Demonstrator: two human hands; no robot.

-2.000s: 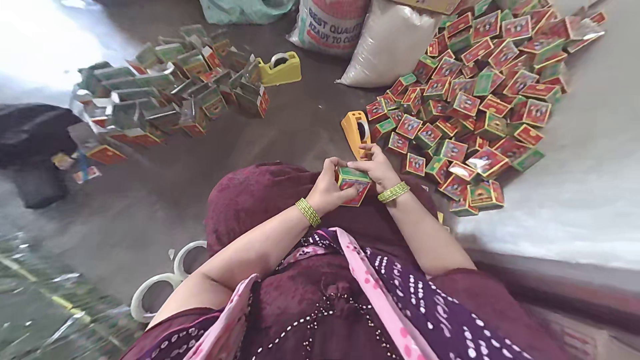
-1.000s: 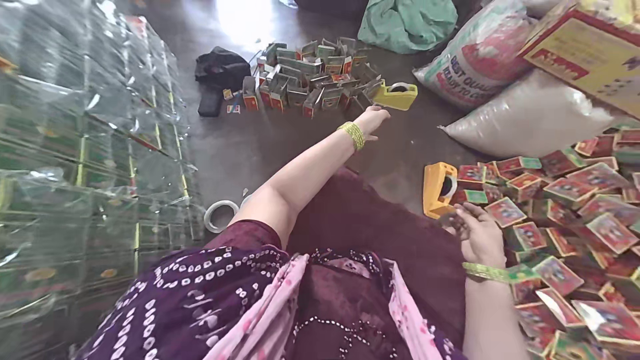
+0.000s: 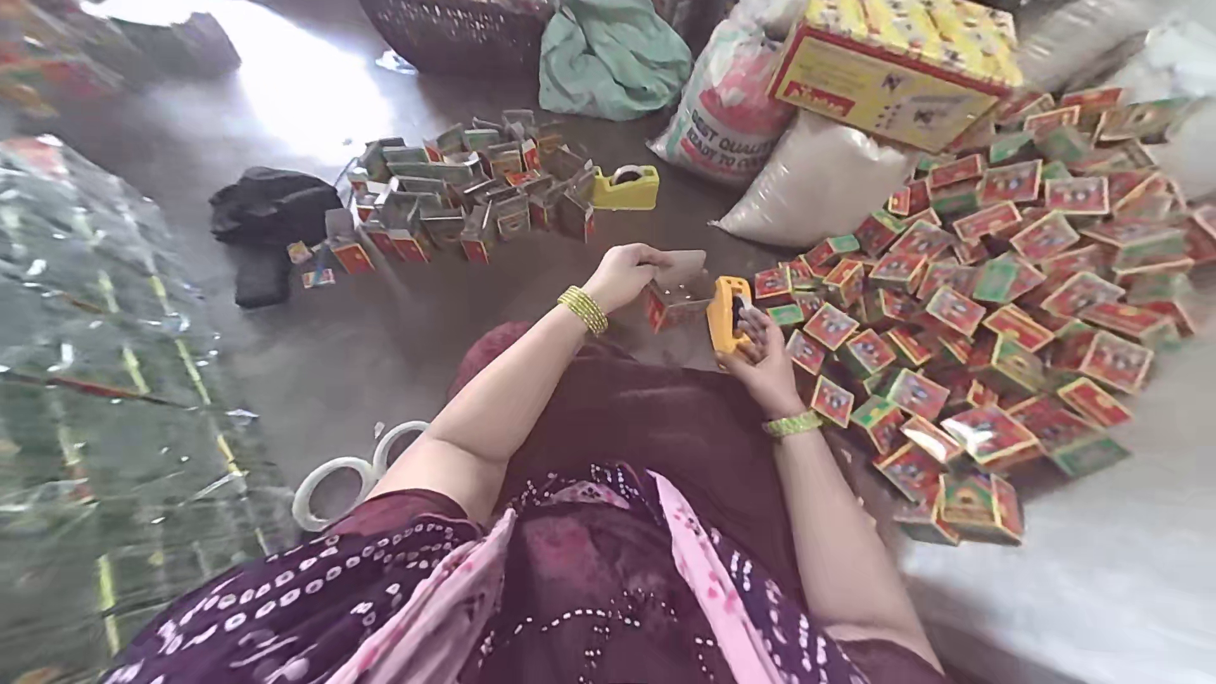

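My left hand (image 3: 624,275) grips a small open cardboard box (image 3: 680,290) by its raised flap, just above my lap. Close on its right stands an orange tape dispenser (image 3: 730,315), which my right hand (image 3: 763,356) touches with its fingers spread around the near end and the tape. Whether the right fingers hold a piece of tape cannot be made out. Open boxes (image 3: 442,195) stand grouped on the floor ahead, beside a yellow tape dispenser (image 3: 626,188). On the right lies a large heap of closed red and green boxes (image 3: 988,313).
White sacks (image 3: 817,180), a yellow carton (image 3: 888,81) and a green cloth bundle (image 3: 613,57) stand at the back. A black cloth (image 3: 271,209) lies left of the open boxes. Plastic-wrapped stacks (image 3: 104,399) line the left side, near tape rolls (image 3: 332,492).
My left hand has come back from beside the yellow dispenser and now holds an open box. Two seconds ago both hands were around a green and red box. The view has shifted.
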